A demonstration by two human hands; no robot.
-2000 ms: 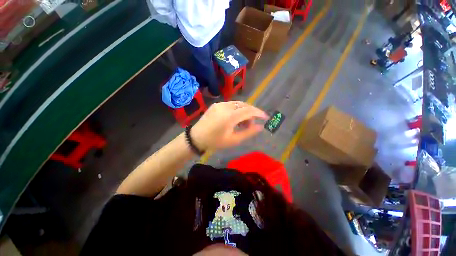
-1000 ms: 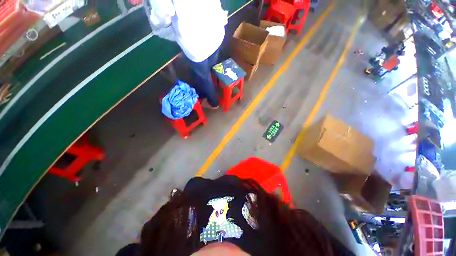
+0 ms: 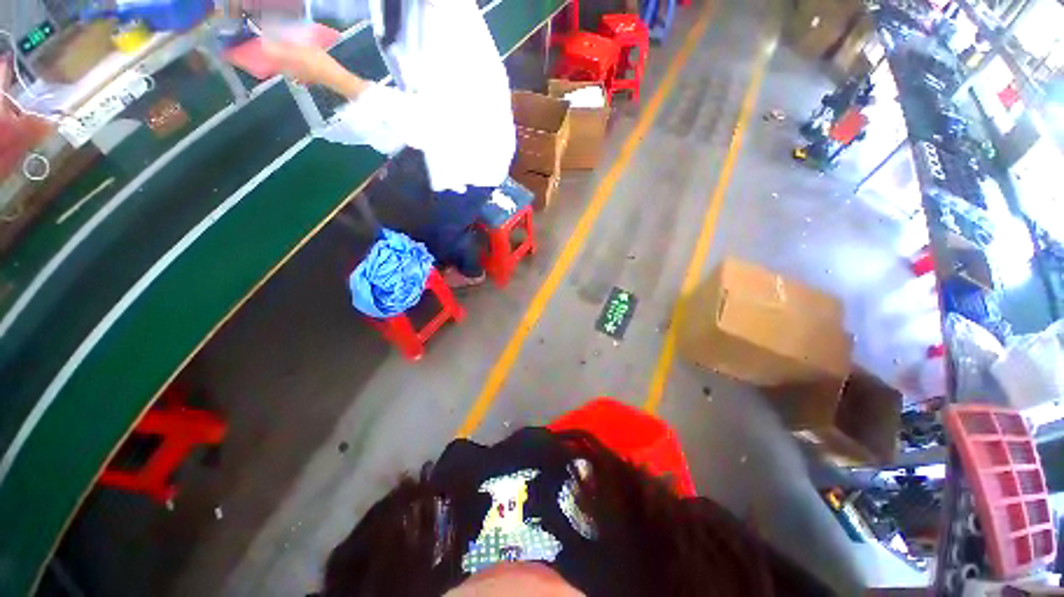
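Neither of my hands is in the picture; only my dark shirt front shows at the bottom. A bright red plastic stool [image 3: 636, 434] stands nearest in front of me, partly hidden by my body. A pink-red compartment tray [image 3: 1006, 490] lies at the far right on the bench side, with its pockets facing up.
A green-topped line [image 3: 198, 274] with white stripes curves along the left. A person in white [image 3: 449, 105] sits there. A blue crumpled cover [image 3: 392, 274] lies on a red stool. Cartons [image 3: 764, 321] stand right of the yellow-lined aisle; open cartons [image 3: 543, 134] stand behind the person.
My hand and forearm, seen raised two seconds ago, have left the picture. The view has shifted so the tray shows more fully. The person in white now sits with an arm stretched over the line.
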